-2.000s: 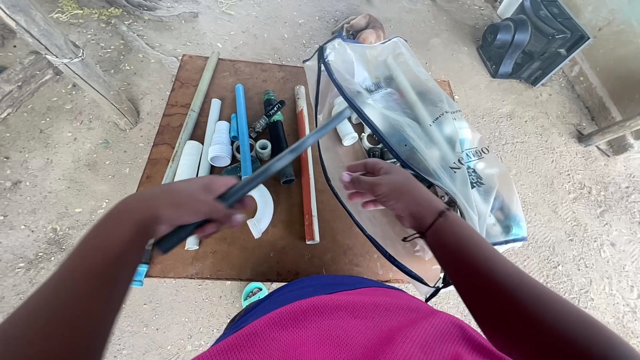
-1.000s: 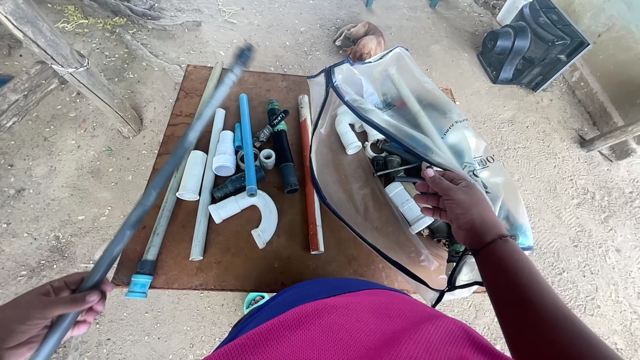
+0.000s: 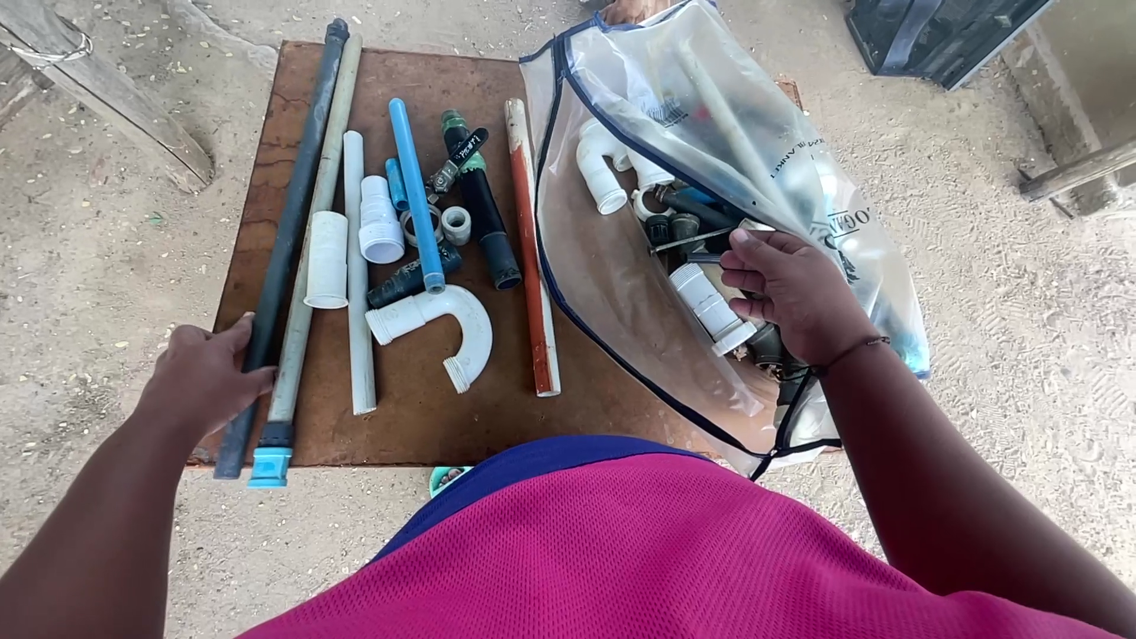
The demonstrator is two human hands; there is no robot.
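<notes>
My left hand (image 3: 206, 368) grips the lower part of a long dark pipe (image 3: 288, 222), which lies along the board's left side beside a long grey pipe with a blue end fitting (image 3: 302, 355). My right hand (image 3: 785, 288) is at the opening of a clear plastic bag (image 3: 621, 337), its fingertips at a thin metal rod (image 3: 692, 240); whether they grip the rod or the bag's edge cannot be told. White and dark pipe fittings fill the bag, among them a white threaded fitting (image 3: 706, 302) just below my fingers.
On the brown board (image 3: 453, 426) lie a white pipe (image 3: 359, 266), a blue pipe (image 3: 415, 195), a curved white trap pipe (image 3: 470, 328), a black pipe with green fittings (image 3: 484, 213) and a red-and-white pipe (image 3: 531, 257). A wooden post (image 3: 115, 98) stands at left, a black object (image 3: 932, 35) at upper right.
The dark pipe, held up by my left hand a second ago, now lies at the board's left edge. Two seconds ago it was across the middle. My right hand has moved onto the bag's opening.
</notes>
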